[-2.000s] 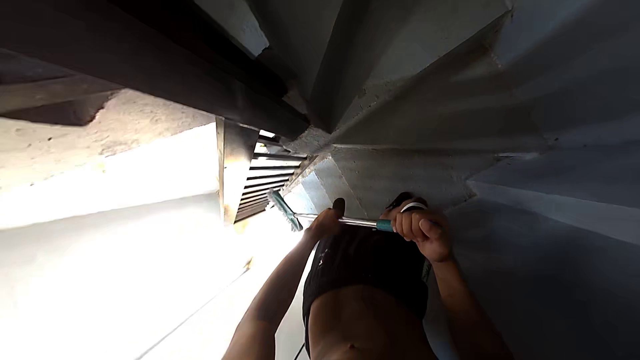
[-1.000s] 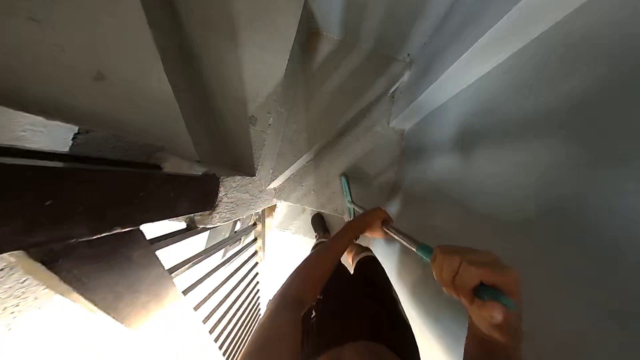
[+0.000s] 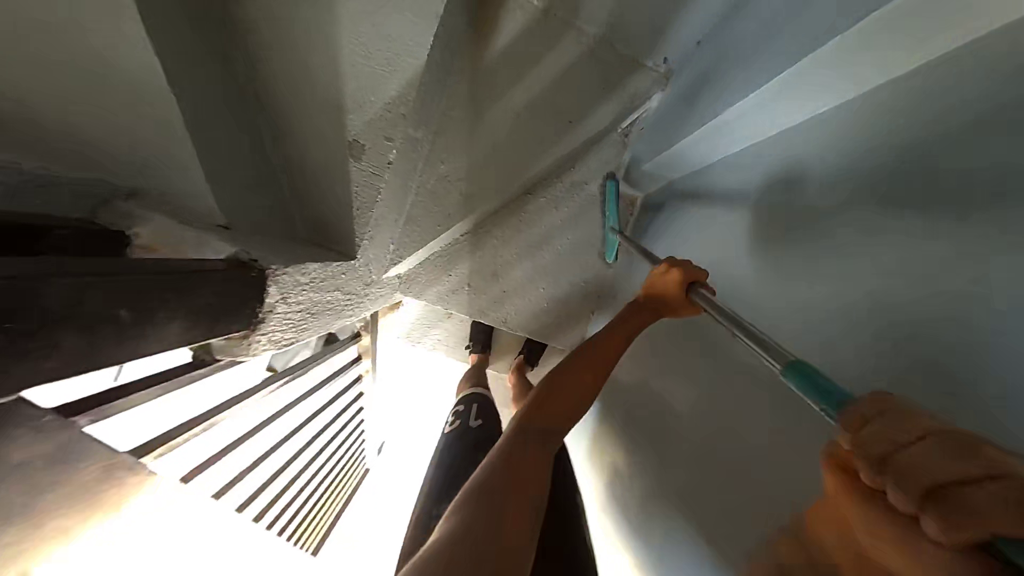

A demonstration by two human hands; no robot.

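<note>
A broom with a teal head (image 3: 612,218) and a metal pole (image 3: 748,332) reaches across a concrete stair step. Its head lies on the step near the corner by the wall. My left hand (image 3: 674,288) is closed around the pole, not far above the head. At the lower right, my right hand (image 3: 920,464) grips the teal handle end of the same pole; it is large and slightly blurred. The bristles under the head are mostly hidden.
Concrete steps (image 3: 504,240) fan out around my feet, which are in dark footwear (image 3: 481,338). A grey wall (image 3: 840,264) stands at the right. At the lower left are a slatted railing (image 3: 264,448) and a dark beam (image 3: 128,308), with bright light beyond.
The view has swung considerably. The broom head has moved from near the railing, two seconds ago, to the step's corner by the wall. Both hands have kept hold of the broom.
</note>
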